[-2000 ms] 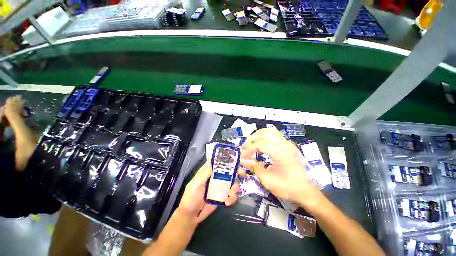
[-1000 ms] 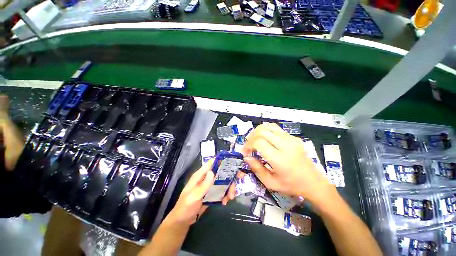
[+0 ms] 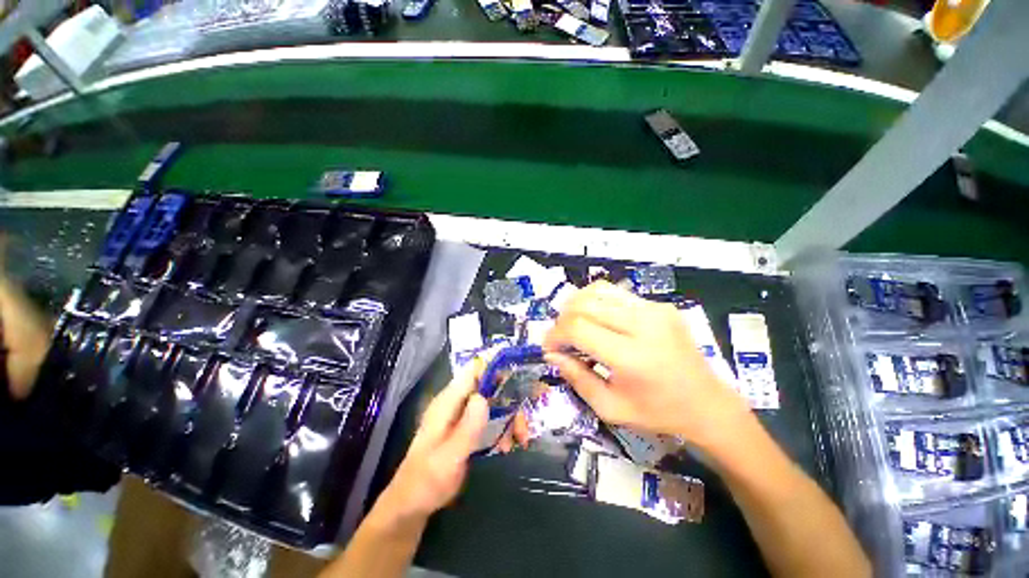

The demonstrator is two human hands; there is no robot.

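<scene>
My left hand (image 3: 442,435) holds a part-assembled phone (image 3: 497,395) with a blue rim, tilted so that its top edge faces up. My right hand (image 3: 632,356) is at the phone's upper right, its fingertips at the blue rim; whether it also holds a small part is hidden. Board assemblies with pale screens lie loose around and under my hands, one (image 3: 649,487) just below and one (image 3: 753,361) to the right. A thin silver pair of lines, perhaps tweezers (image 3: 555,488), lies left of the lower board.
A black blister tray (image 3: 299,333) at left holds two blue housings (image 3: 144,229) in its far corner. A clear tray (image 3: 841,390) of board units stands at right. Beyond are a green belt (image 3: 485,152) carrying several phones and a white post (image 3: 880,147). Another person's arm (image 3: 20,333) shows at left.
My left hand has tilted the phone from face-up to edge-up, and my right fingers have come to its blue rim. The phones on the belt have shifted left in view.
</scene>
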